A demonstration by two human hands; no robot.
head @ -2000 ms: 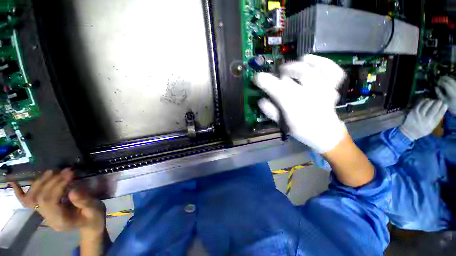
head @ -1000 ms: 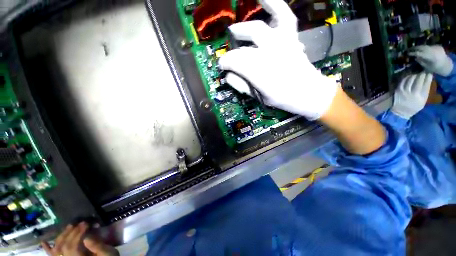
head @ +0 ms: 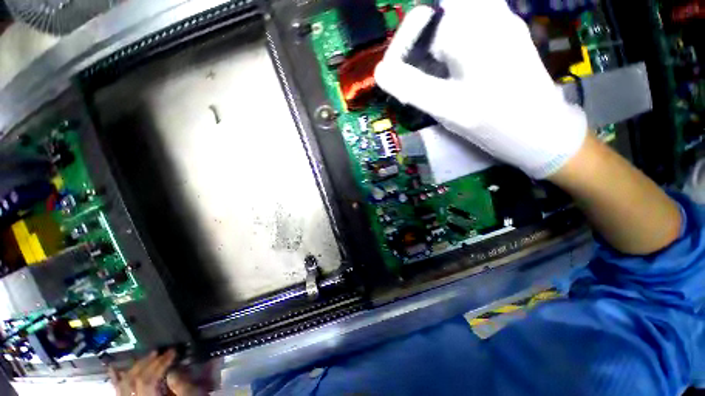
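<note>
A green circuit board (head: 471, 203), crowded with parts, sits in a black carrier (head: 510, 251) right of centre. My right hand (head: 495, 89), in a white glove, is over its far half, beside a copper-red coil (head: 362, 77). A dark pen-like tool (head: 424, 46) shows between the gloved fingers; its tip cannot be made out. The hand covers part of the coils and the silver-grey heatsink (head: 618, 94). My left hand (head: 158, 374), bare, lies at the near rail at the bottom left, dim and cut off by the lower edge, with nothing seen in it.
A pale panel (head: 240, 170) shows between the carriers, bordered by chains. The silver conveyor rail (head: 402, 315) runs along my body. Another board (head: 85, 224) lies at left, a further one (head: 688, 85) at far right. A round fan guard (head: 58, 9) is at top left.
My gloved right hand has moved away from me, from the board's near part to the coils. The view has shifted, so more of the far rail and left board shows. My left hand stays by the near rail.
</note>
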